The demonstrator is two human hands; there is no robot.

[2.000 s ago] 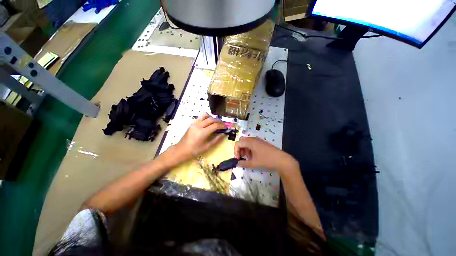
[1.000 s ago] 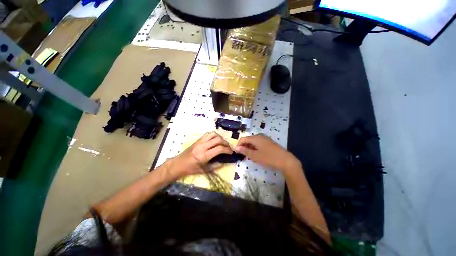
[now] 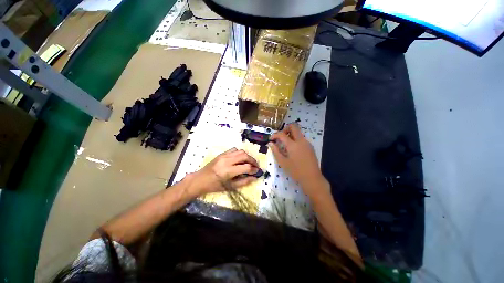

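Note:
One black plastic part (image 3: 256,136) lies on the perforated base plate (image 3: 221,103) just in front of the carton's open end, with a small pink-red glow on it. My right hand (image 3: 294,151) is at that part's right end, fingers bent; whether they grip it I cannot tell. My left hand (image 3: 231,169) holds a second black part (image 3: 255,173) low over the yellow pad (image 3: 218,199), its right end sticking out past the fingers.
The taped carton (image 3: 276,72) stands behind the part, under the laser head (image 3: 276,12). A black pile (image 3: 160,110) lies on cardboard (image 3: 119,177) at left. A mouse (image 3: 315,87) is beside the carton. Black parts (image 3: 395,157) lie on the black mat (image 3: 362,110); a monitor (image 3: 442,19) is upper right.
My right hand has moved from the held part up to the part by the carton. My left hand keeps its part over the pad. A pink-red glow now shows on the part by the carton.

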